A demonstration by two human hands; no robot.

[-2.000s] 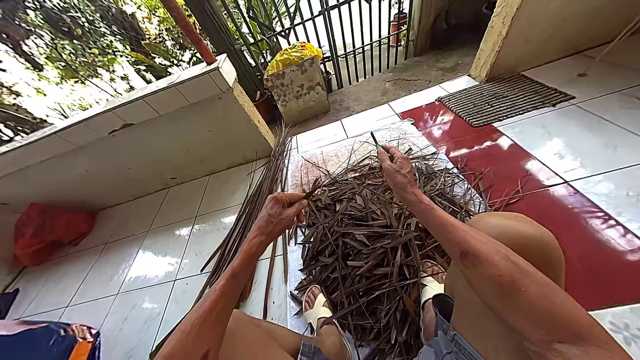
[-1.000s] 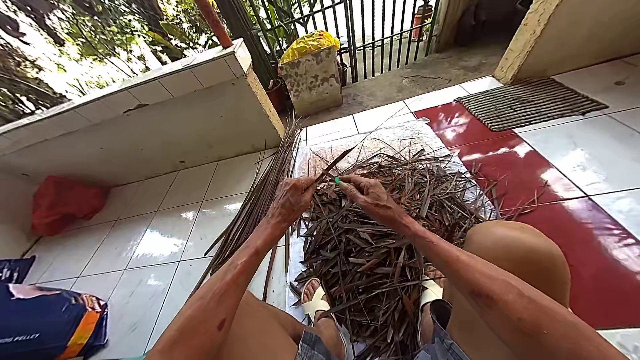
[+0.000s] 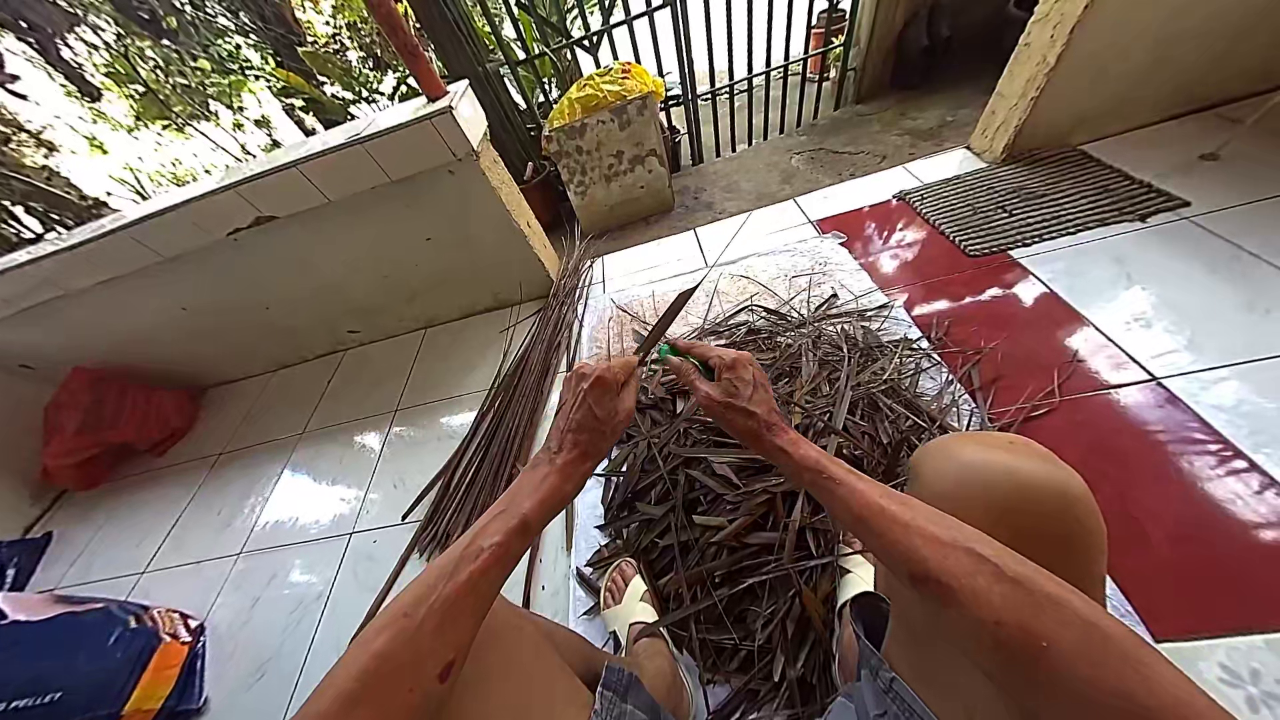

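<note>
My left hand [image 3: 597,405] grips a dry brown palm leaflet [image 3: 668,318], whose pointed end sticks up and to the right. Close beside it, my right hand [image 3: 730,385] is closed on a small tool with a green handle [image 3: 668,351]; its blade is hidden or too small to tell. Below both hands, a large heap of dry leaf strips [image 3: 740,500] lies on a white sheet [image 3: 790,262] between my feet. A bundle of long thin leaf ribs [image 3: 505,430] rests on the floor left of the sheet.
A red plastic bag [image 3: 115,425] and a dark blue printed sack [image 3: 95,655] lie at left. Ahead stand a low wall [image 3: 330,260], a stained planter with a yellow bag [image 3: 612,160] and a metal gate [image 3: 760,75]. A ribbed mat [image 3: 1045,200] lies at right.
Two seconds ago my hands were apart, the right one holding the green tool farther out. It has come in beside my left hand, which now holds the leaflet upward.
</note>
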